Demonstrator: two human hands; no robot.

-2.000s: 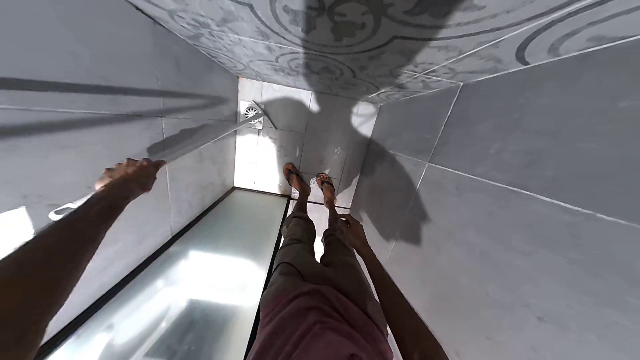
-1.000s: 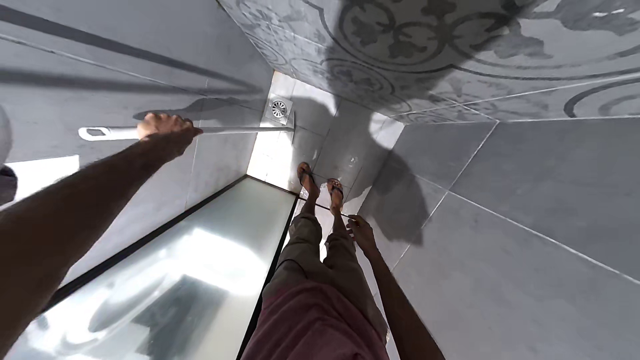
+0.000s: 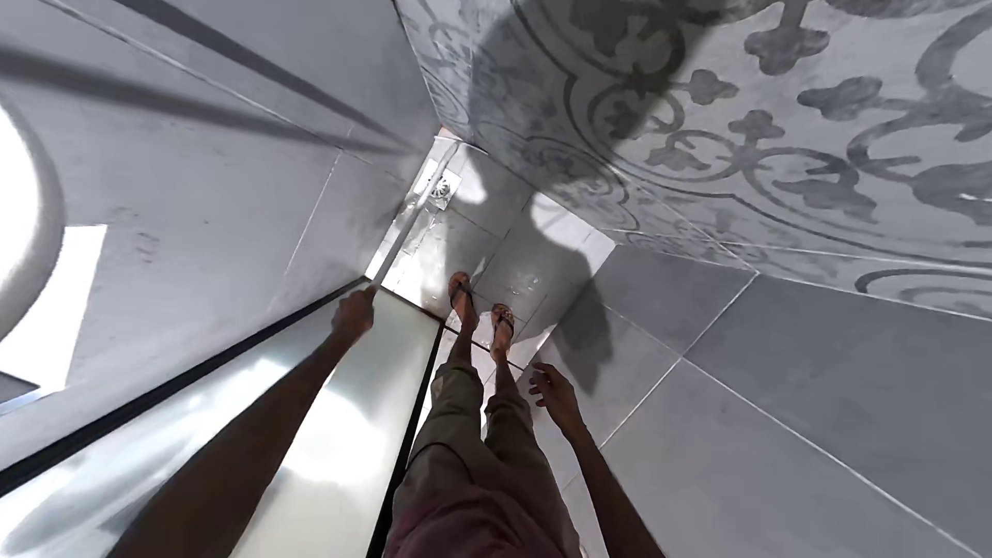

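My left hand (image 3: 354,313) is closed around a long pale handle (image 3: 411,221), which slopes away over the wet floor. Its far end reaches the corner past a round floor drain (image 3: 440,188), where a narrow pale head (image 3: 453,139) lies close to the foot of the wall; it looks like a floor squeegee. My right hand (image 3: 553,394) holds nothing, its fingers loosely bent and apart, beside my right leg and near the grey wall. My feet in flip-flops (image 3: 502,316) stand on the tiles.
A frosted glass panel (image 3: 341,434) with a black frame is at lower left. Plain grey tiled walls (image 3: 814,372) rise on both sides, and a patterned tile wall (image 3: 697,155) rises ahead. A white rounded fixture (image 3: 27,217) shows at the left edge.
My left hand has come in from the far left, closer to my legs, still gripping the handle. The tool's head has moved from beside the drain to the corner beyond it. The view has shifted.
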